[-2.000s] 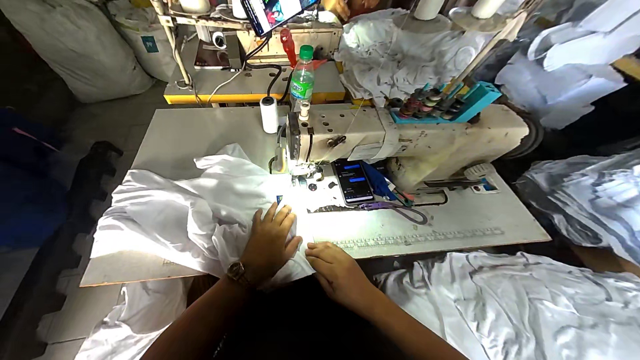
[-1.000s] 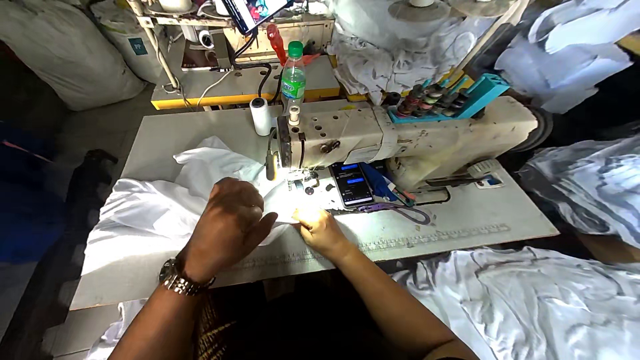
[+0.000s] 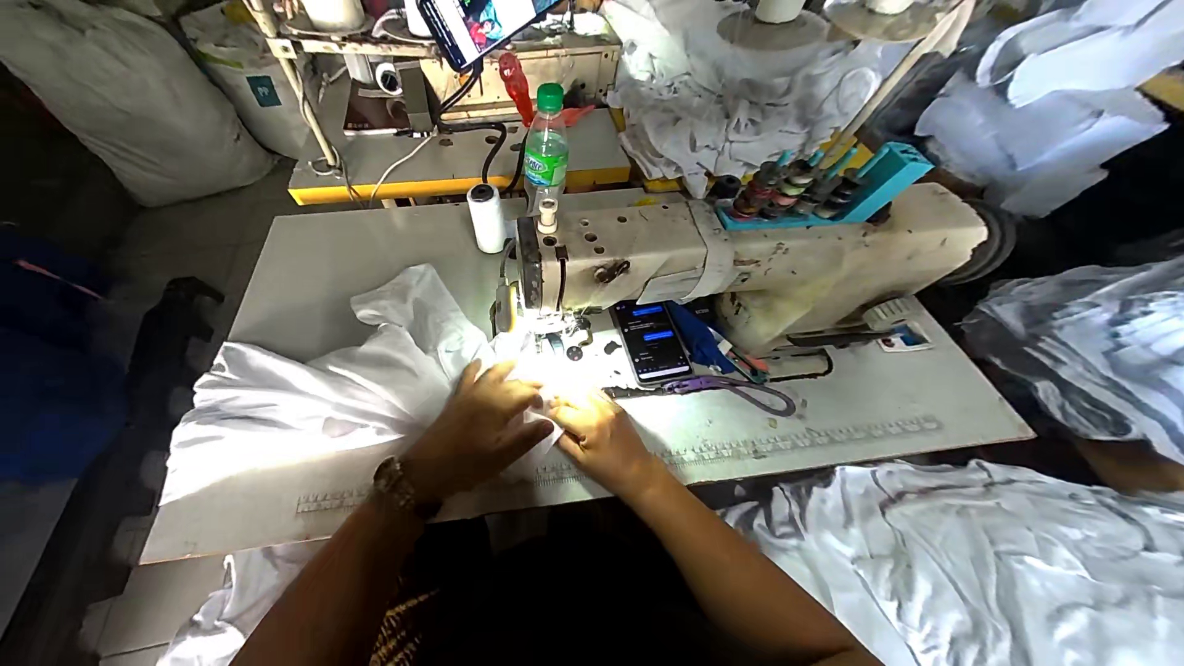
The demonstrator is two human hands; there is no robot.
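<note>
White fabric (image 3: 370,379) lies bunched on the left of the sewing table (image 3: 305,264), and one part reaches the lit needle area of the industrial sewing machine (image 3: 638,245). My left hand (image 3: 486,421), with a watch on its wrist, rests on the fabric just in front of the needle, fingers spread a little. Close beside it, my right hand (image 3: 601,435) pinches the fabric's edge between thumb and fingers. Glare hides the exact contact at the presser foot. A smartphone (image 3: 652,342) lies right of the needle area, near a purple cord (image 3: 740,388).
A white thread cone (image 3: 487,218) and a plastic bottle (image 3: 547,153) stand behind the machine head. A teal rack (image 3: 879,185) with bobbins sits on the machine arm. White cloth piles (image 3: 971,555) lie at the lower right. A ruler strip (image 3: 795,439) runs along the front edge.
My left hand has come down from its raised position a second ago onto the fabric near the needle. The two hands are now closer together than two seconds ago.
</note>
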